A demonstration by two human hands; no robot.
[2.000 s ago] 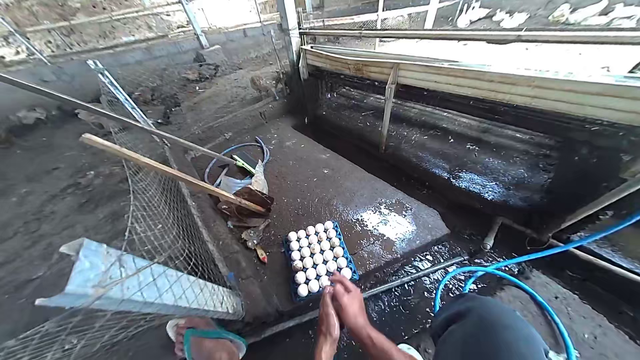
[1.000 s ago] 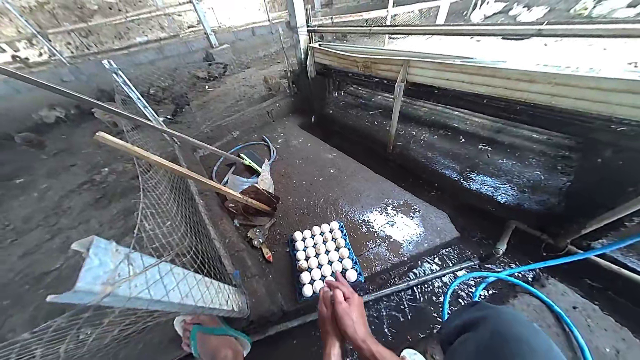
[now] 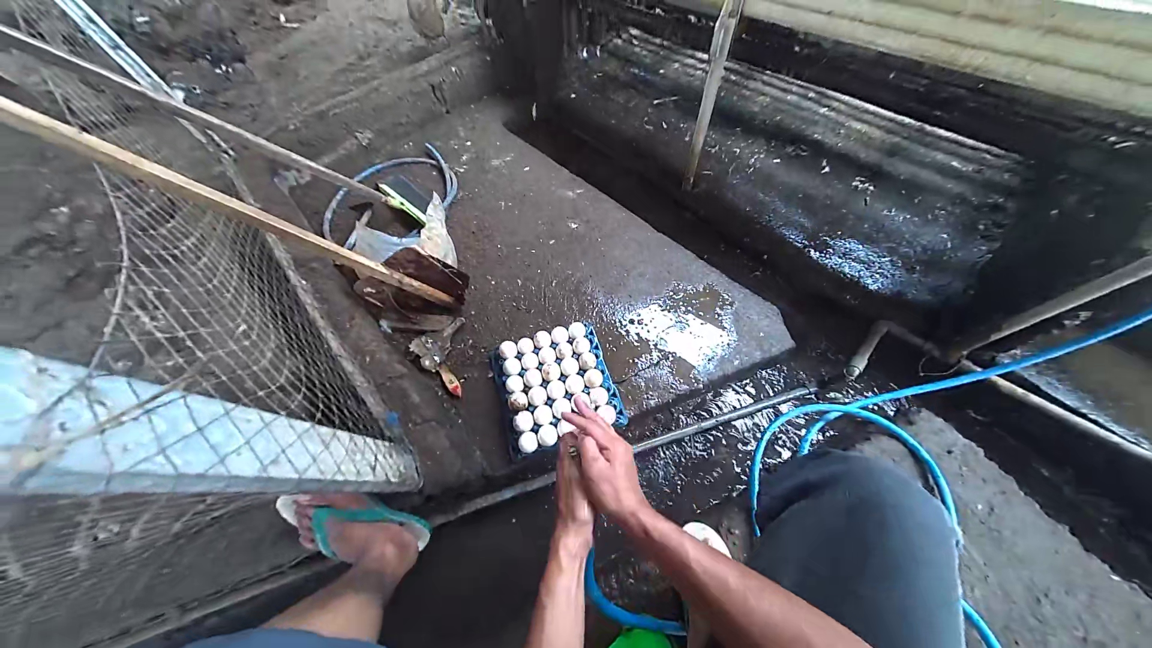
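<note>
A blue egg tray [image 3: 504,396] filled with rows of white eggs [image 3: 551,371] lies on the wet concrete, and a few eggs look brown-stained. My left hand [image 3: 573,490] and my right hand [image 3: 610,463] are pressed palm to palm at the tray's near edge, over its lower right corner. The fingers of both point away from me and partly cover the nearest eggs. Between the palms, whether anything is held is hidden. A paintbrush [image 3: 449,380] with a reddish tip lies left of the tray.
Left stand wire netting [image 3: 234,297], a pale metal post [image 3: 198,432] and long wooden handles [image 3: 180,184]. A blue hose [image 3: 891,391] coils at the right beside a metal pipe [image 3: 720,420]. Beyond the slab [image 3: 540,216] runs a dark channel. My sandalled foot [image 3: 360,531] is at lower left.
The view has tilted down. My hands have gone from loosely overlapping to pressed together near the tray. The tray and tools have not moved.
</note>
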